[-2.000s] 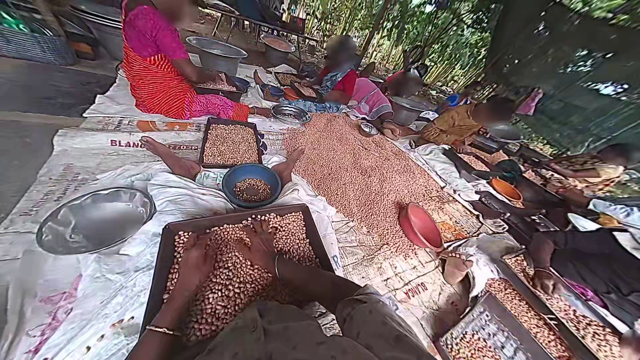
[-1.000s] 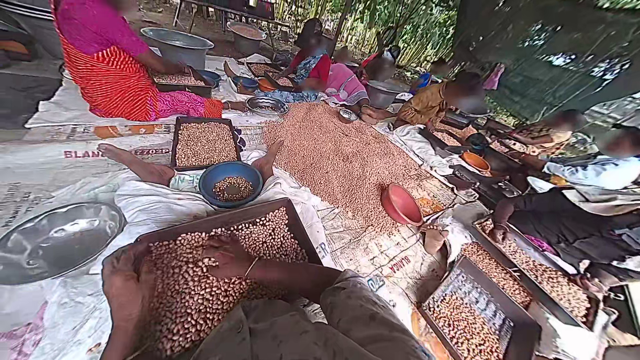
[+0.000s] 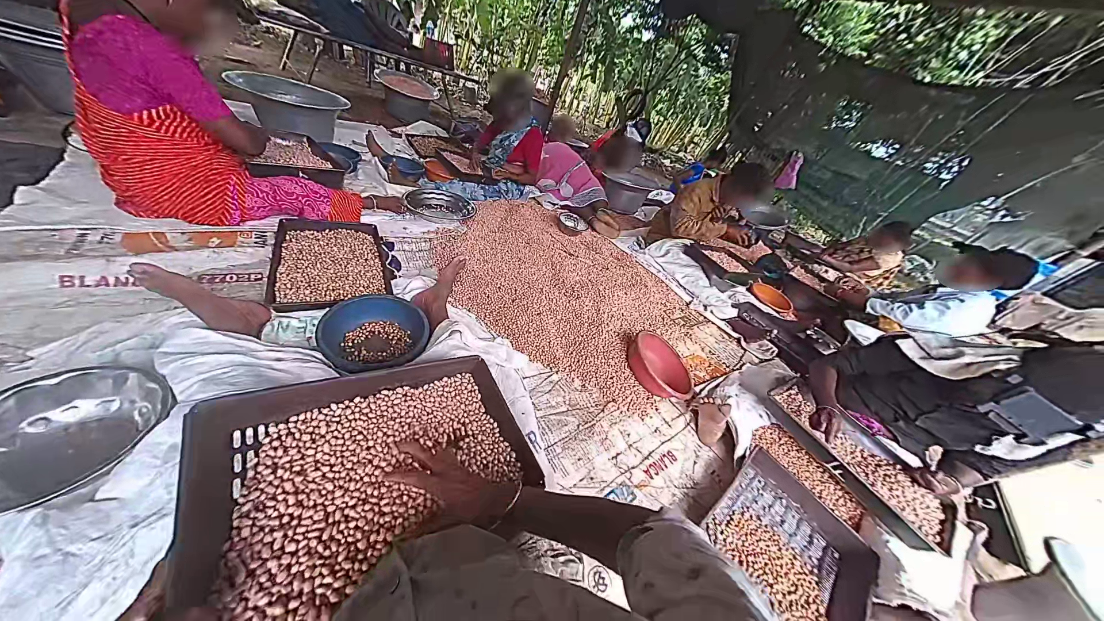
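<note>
A dark plastic crate tray (image 3: 203, 466) full of pinkish-brown nuts or seeds (image 3: 345, 483) lies close before me. My right hand (image 3: 453, 483) rests on them with its fingers spread; whether it grips any of them does not show. Low at the tray's near left corner, my left hand (image 3: 151, 599) is mostly cut off by the frame edge, its fingers hidden. A blue plastic bowl (image 3: 373, 335) with some darker pieces stands just past the tray's far rim. Beyond it is another filled tray (image 3: 330, 266).
A large metal basin (image 3: 78, 431) sits at left. Outstretched feet flank the blue bowl. A big nut heap (image 3: 561, 293) spreads ahead, with a red bowl (image 3: 660, 365) at its edge. Several people sit around it with trays; more trays (image 3: 776, 535) lie at right.
My left hand has moved from the nuts to the tray's near left corner and mostly out of view. My right hand stays on the nuts.
</note>
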